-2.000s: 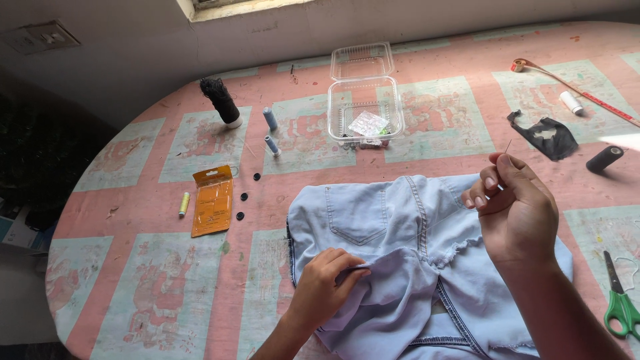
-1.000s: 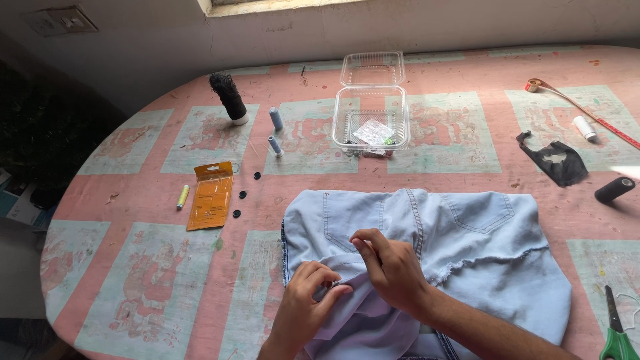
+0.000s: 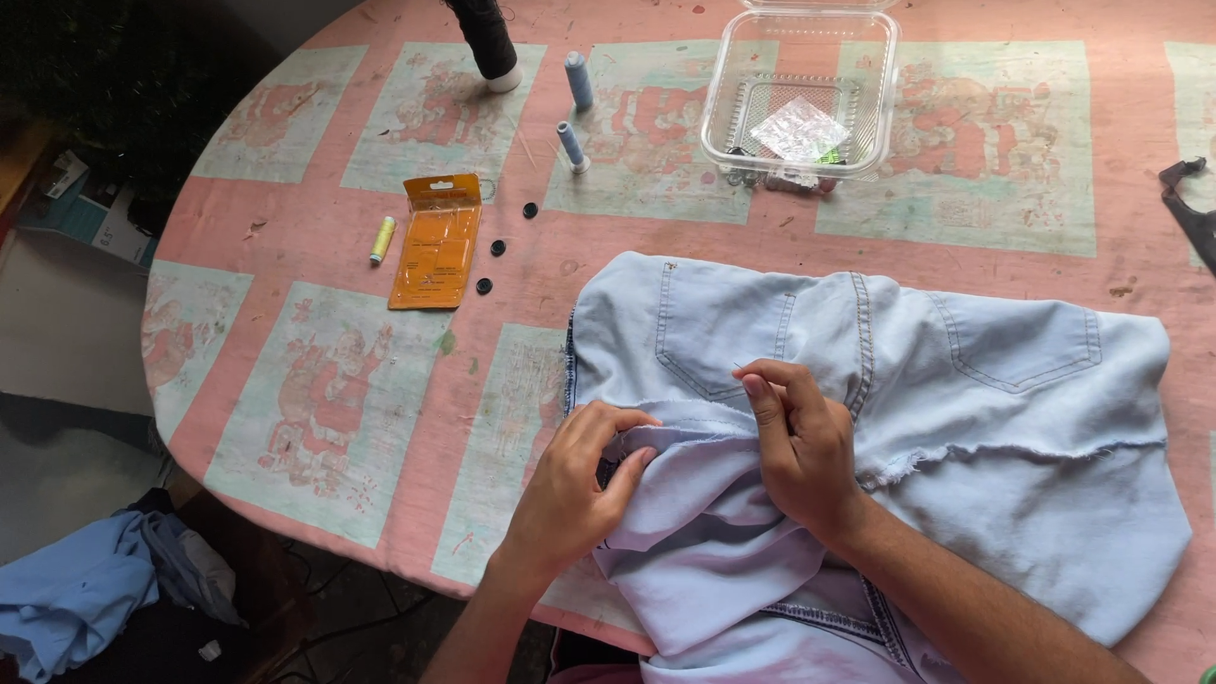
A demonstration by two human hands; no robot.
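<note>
Light blue denim fabric [image 3: 1026,522] with stitched back pockets and a frayed seam lies across the near side of the table. My left hand [image 3: 579,475] pinches a folded edge of the cloth between thumb and fingers. Just right of it, my right hand [image 3: 803,437] holds a thin sewing needle [image 3: 739,368] between thumb and forefinger, its tip pointing up and left above the pocket. Any thread on the needle is too fine to make out. The lower part of the garment hangs in folds over the table's near edge.
Beyond the denim are black buttons [image 3: 498,248], an orange needle packet [image 3: 437,252], a yellow thread spool [image 3: 382,240], blue spools [image 3: 578,81], a large black thread cone [image 3: 486,43] and a clear plastic box [image 3: 803,95]. Black cloth [image 3: 1189,214] lies far right. Other clothes [image 3: 85,589] are at lower left.
My right hand was raised at the right two seconds ago, then came down to the cloth near my left hand. The left hand still grips the fabric. The view has shifted down and left.
</note>
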